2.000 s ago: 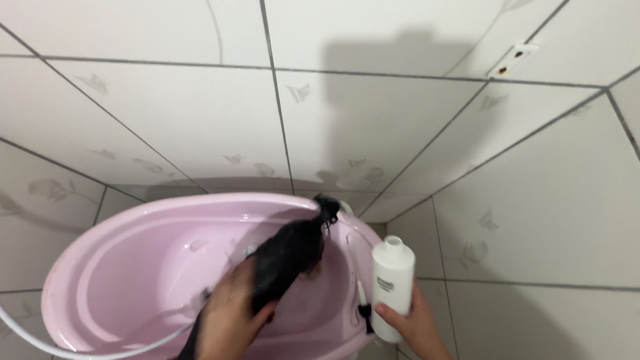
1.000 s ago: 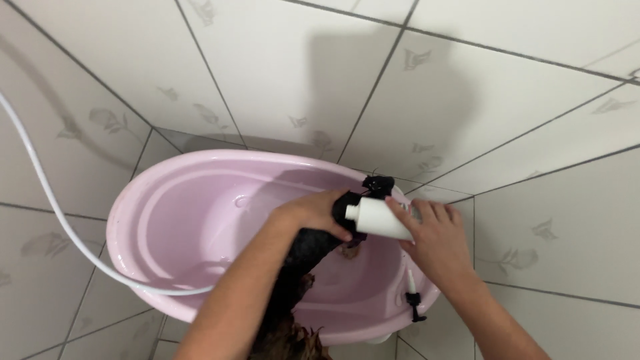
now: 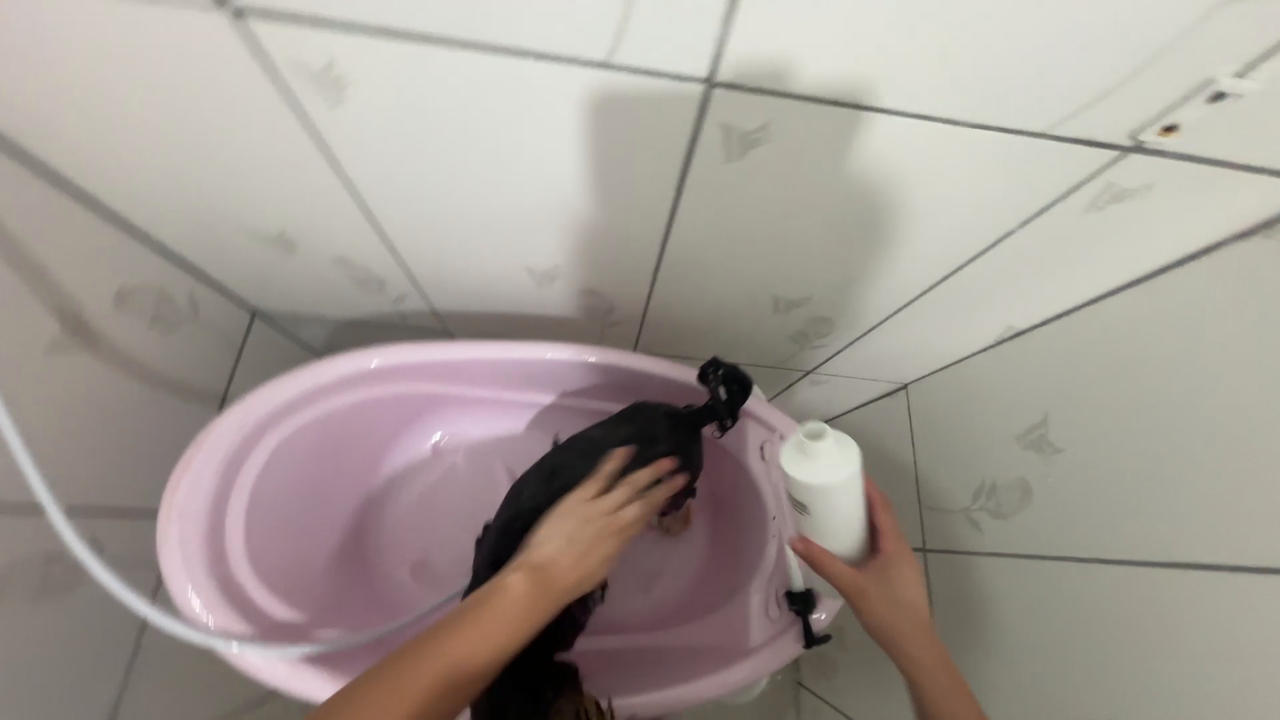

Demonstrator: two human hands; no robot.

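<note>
A small wet dog with black fur (image 3: 560, 470) stands in a pink plastic baby bathtub (image 3: 400, 358), its tail toward the tub's right end and its head at the bottom of the view. My left hand (image 3: 600, 515) lies on the dog's back with the fingers spread, holding nothing. Over the tub's right rim, my right hand (image 3: 880, 570) grips a white plastic bottle (image 3: 828, 490). The bottle is upright, its uncapped neck facing up, and bears small writing on its side.
A white hose (image 3: 90, 570) curves from the left over the tub's rim and down inside. A black clip-like fitting (image 3: 804, 610) sits at the tub's right end. Tiled walls (image 3: 480, 200) stand behind and beside the tub, with a wall plate (image 3: 1190, 112) at upper right.
The bottle was tipped over the dog's rear one second ago and is now upright, off to the right. My left hand has moved from near the dog's rear onto its back.
</note>
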